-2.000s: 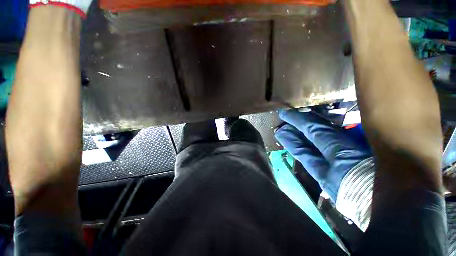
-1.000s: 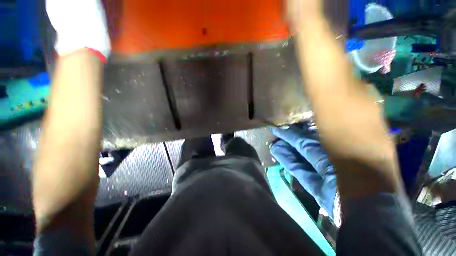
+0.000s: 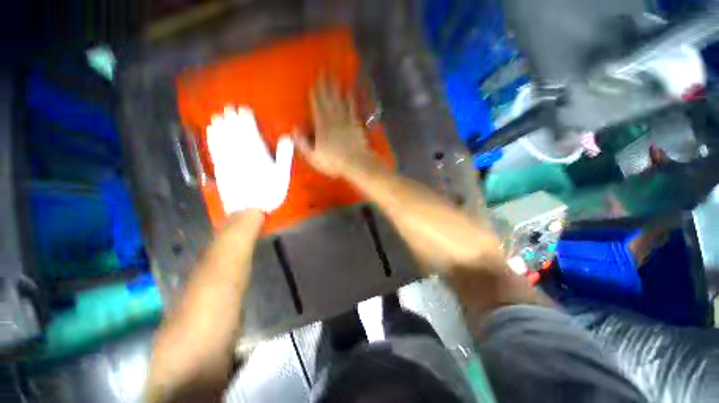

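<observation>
A flat orange-red board (image 3: 276,75) lies on the dark metal press bed (image 3: 327,268). My left hand (image 3: 247,161), in a white glove, is spread with its palm down on the left half of the board. My right hand (image 3: 337,130), bare and blurred, is spread over the board's right half with its fingers apart. Neither hand grips anything. Whatever lies under the board is hidden. Two dark slots show in the bed in front of the board.
A control box (image 3: 532,224) with buttons is at the bed's right. A person (image 3: 599,271) in blue is beyond it, partly seen. A white bowl (image 3: 552,142) and blue machine parts are at the right. Blue and green machine parts are at the left.
The view has tilted up, so the whole board shows. My hands, earlier at or past the top edge of the picture, are now in full view, spread on the board.
</observation>
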